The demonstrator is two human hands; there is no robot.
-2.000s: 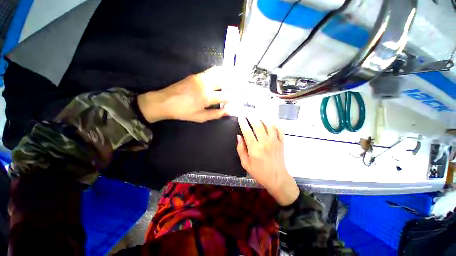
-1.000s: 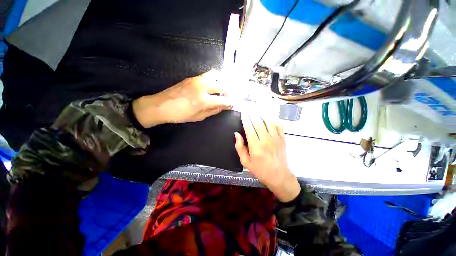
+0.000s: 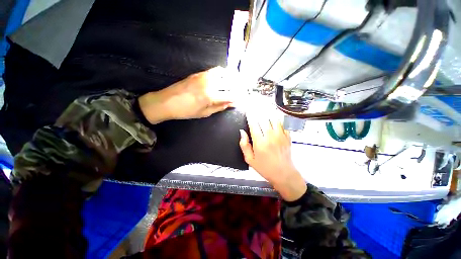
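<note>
A large black fabric panel [image 3: 167, 146] lies on the white machine table, its grey side [image 3: 53, 33] folded over at the upper left. A white strip [image 3: 236, 40] runs along its right edge beside the sewing machine head [image 3: 323, 45]. My left hand [image 3: 184, 97] lies on the fabric, fingertips at the needle area, which is washed out by glare. My right hand [image 3: 270, 149] lies palm down at the fabric's right edge, fingers slightly apart and pointing to the needle area. Whether either hand pinches the cloth is hidden by the glare.
Teal scissor handles [image 3: 348, 130] lie right of the needle, partly behind the machine's shiny curved part. Small metal bits [image 3: 372, 154] lie farther right. A ruler tape [image 3: 222, 185] runs along the table's front edge. Blue crates [image 3: 384, 222] stand below, with dark cloth at the lower right.
The black fabric has moved up, away from me, baring more table at the front edge. The view has shifted slightly, and the machine head now covers part of the scissors. Both hands stay near the needle.
</note>
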